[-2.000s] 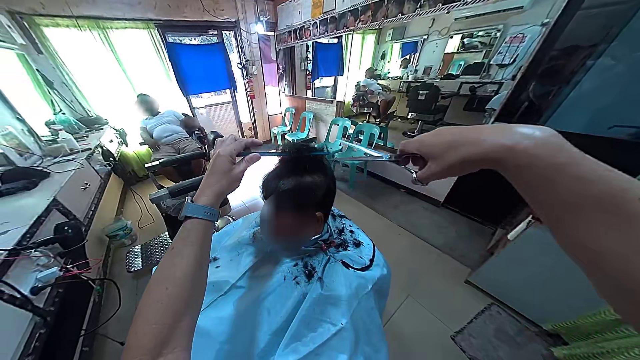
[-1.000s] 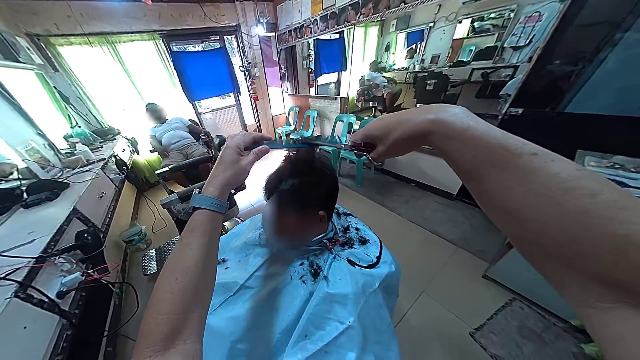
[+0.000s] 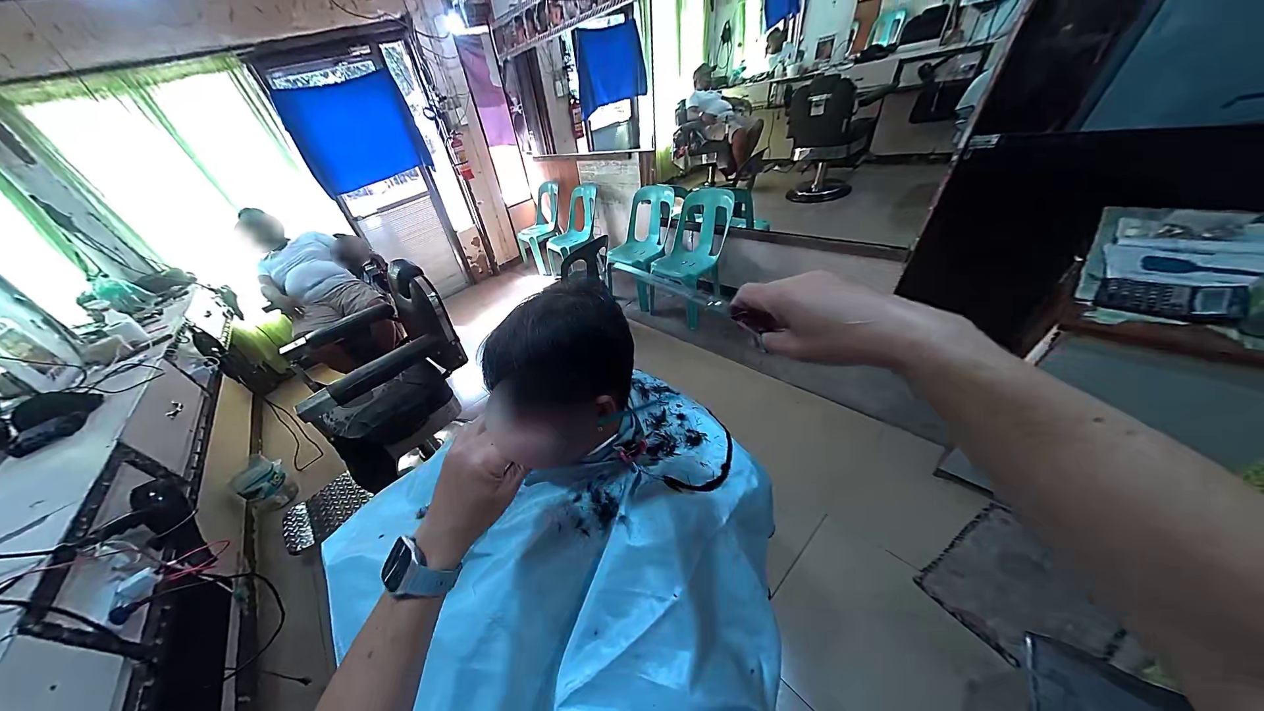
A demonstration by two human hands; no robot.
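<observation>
A seated person with short dark hair [image 3: 563,341] wears a light blue barber's cape [image 3: 553,602], with cut hair [image 3: 681,434] scattered over its shoulder and front. My right hand [image 3: 810,316] is held out right of the head, gripping haircutting scissors [image 3: 691,294] whose blades point left, clear of the hair. My left hand [image 3: 479,474], with a watch on its wrist, is at the side of the person's face, fingers bent. Whether it holds a comb there cannot be seen.
At left runs a counter [image 3: 89,474] with tangled cords. A black barber chair [image 3: 425,316] and a reclining person [image 3: 306,267] are behind it. Green plastic chairs [image 3: 691,242] line the mirrored wall. A floor mat [image 3: 1017,573] lies at right.
My left hand has dropped from above the hair to the face. My right hand and the scissors have moved away from the hair to the right. The view has shifted somewhat.
</observation>
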